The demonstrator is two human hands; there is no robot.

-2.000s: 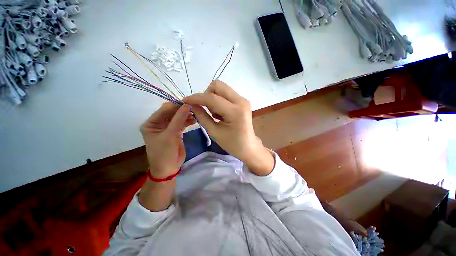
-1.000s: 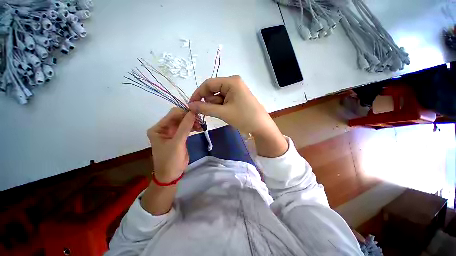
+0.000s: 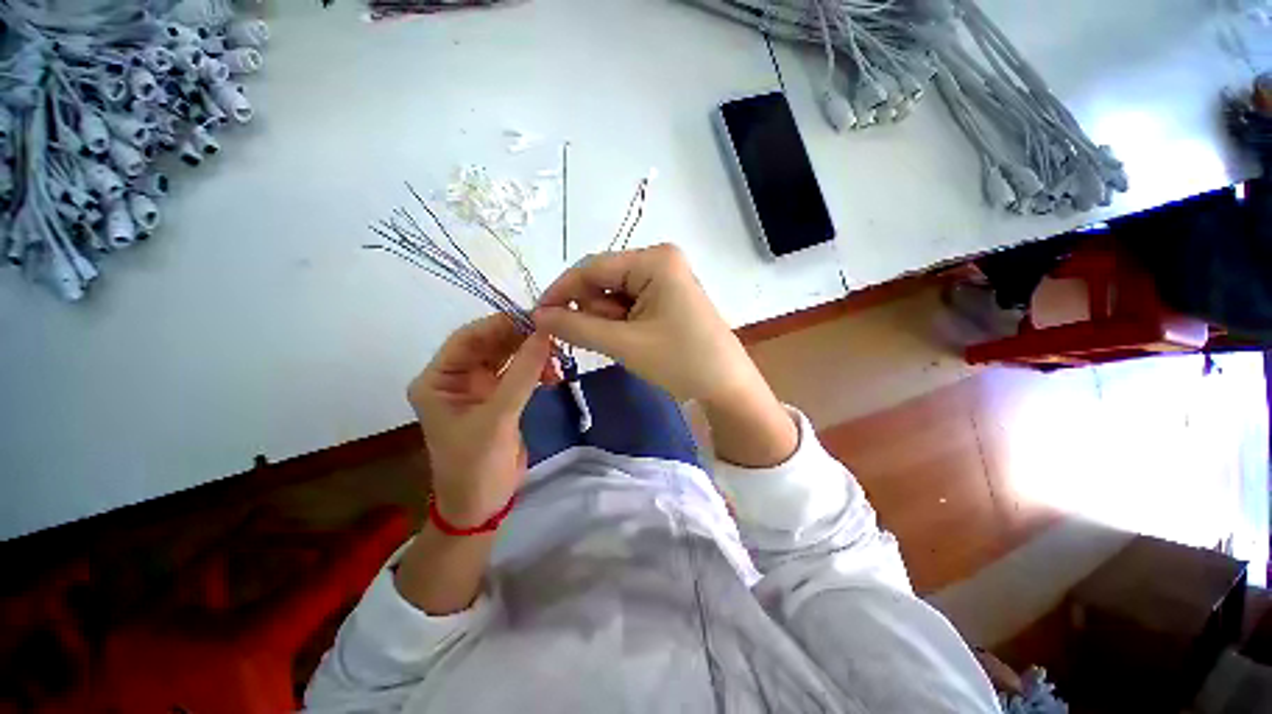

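Note:
My left hand (image 3: 477,398) pinches the pigtail cable where its core wires (image 3: 449,262) fan out to the upper left. My right hand (image 3: 645,314) has its thumb and index finger closed on the wires beside my left fingertips. One dark wire (image 3: 565,202) stands up between the hands, and a looped pair (image 3: 632,212) with a small white tip rises beyond my right hand. The short white jacket end (image 3: 580,406) with a dark band hangs below my fingers over my lap. What lies between the fingertips is too small to tell.
Loose white housings (image 3: 500,200) lie scattered on the white table (image 3: 321,335) beyond my hands. A smartphone (image 3: 778,175) lies to their right. Heaped pigtail cables (image 3: 119,119) are at the left, bundled ones (image 3: 1025,126) at the upper right. A red stool (image 3: 1088,328) and part of a person are at the right.
The fanned wires have narrowed and point more upward than in the oldest frame. Both hands stay pinched together on the cable. The view has shifted, so the table items appear lower.

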